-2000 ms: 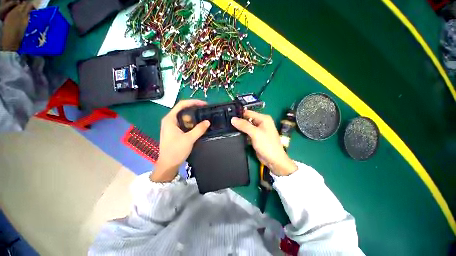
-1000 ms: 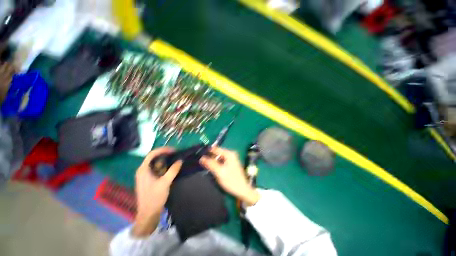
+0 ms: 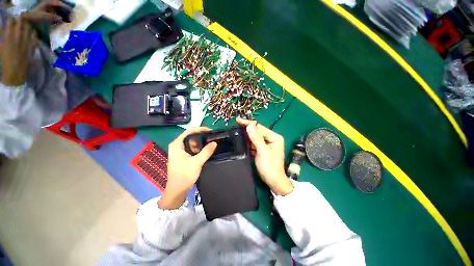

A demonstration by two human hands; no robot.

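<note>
A matte-black device housing (image 3: 227, 189) is held in front of me, its open compartment at the far end. My left hand (image 3: 183, 169) grips its left side, with the thumb over the compartment. My right hand (image 3: 266, 158) is at its upper right corner, thumb and index finger close together near the edge; whether they pinch a small part is too small to tell. An electric screwdriver (image 3: 295, 162) lies right of my right hand, partly hidden by my sleeve. A tangled pile of wire harnesses (image 3: 236, 93) lies beyond the housing.
Two round screw dishes (image 3: 325, 149) stand at right. Two more black housings (image 3: 136, 105) lie at left, the nearer with a labelled module. A blue bin (image 3: 83, 53) is beside a neighbour's hands. Red plastic stools (image 3: 86, 122) are below left. Yellow tape (image 3: 312, 104) borders a darker strip. A thin dark rod lies beyond my right hand.
The camera view has swung and come back. My left hand still holds the housing. My right hand has shifted to its upper right corner; the labelled module seen there earlier no longer shows.
</note>
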